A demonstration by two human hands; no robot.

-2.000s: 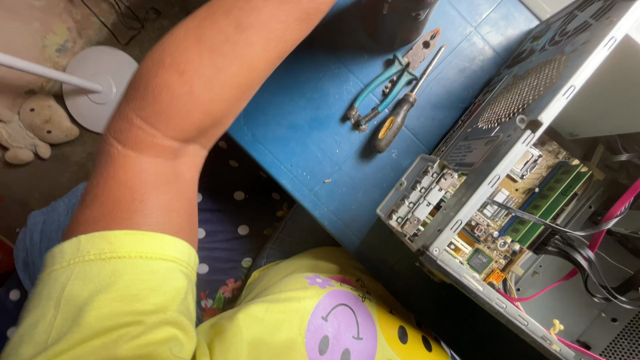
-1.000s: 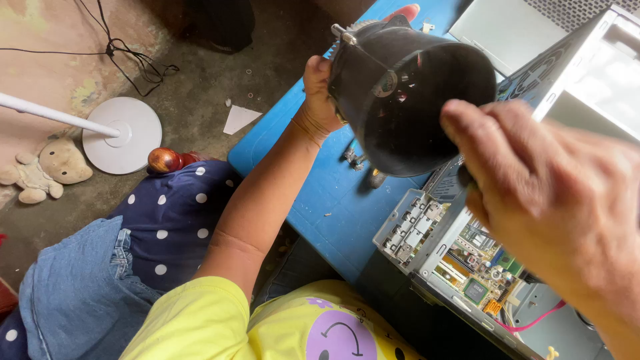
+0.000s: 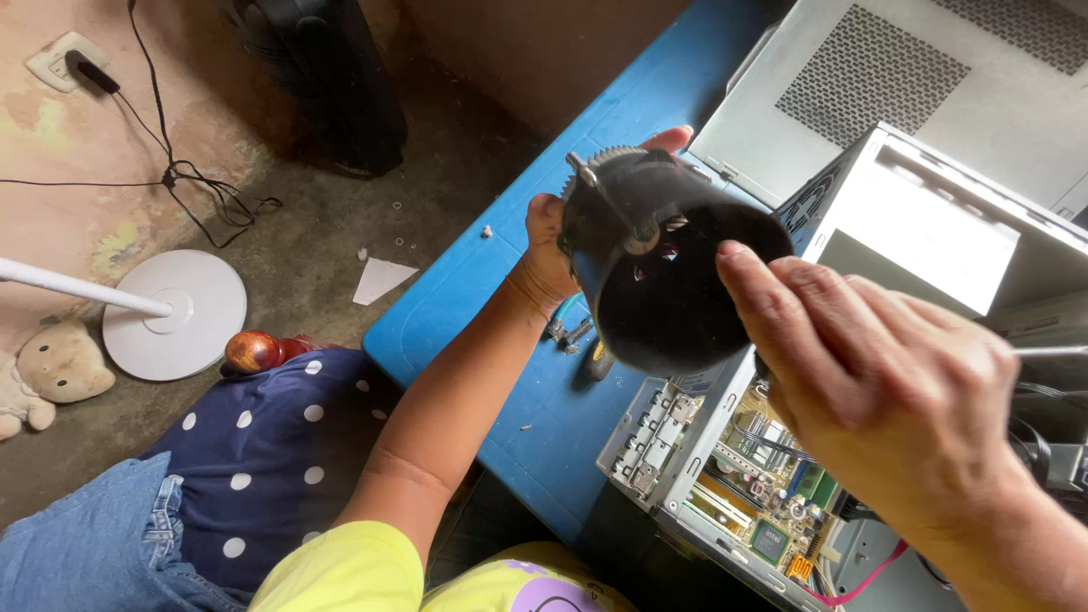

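My left hand [image 3: 548,242], at the end of a yellow-sleeved arm, grips the far end of a black cylindrical container [image 3: 654,263] with a toothed edge. Its open mouth tilts toward me, and a few small bits show inside. My right hand [image 3: 884,348] comes from the right, index fingertip at the mouth; its thumb is hidden, so its hold is unclear. Below the container, parts of teal-handled pliers [image 3: 565,327] and a screwdriver's black and yellow handle [image 3: 600,364] lie on the blue table [image 3: 544,433]. The open computer case [image 3: 710,442] shows a circuit board [image 3: 748,501].
A perforated metal panel [image 3: 790,127] lies behind the case. At left are a round white stand base [image 3: 174,314], a plush toy [image 3: 64,365], tangled black cable [image 3: 200,183] and a white scrap [image 3: 382,280] on the floor. Polka-dot fabric [image 3: 280,450] borders the table.
Two seconds ago the pliers and screwdriver lay in full view, with the container only partly visible at the top; now it covers much of them. My right hand, unseen then, is at its mouth.
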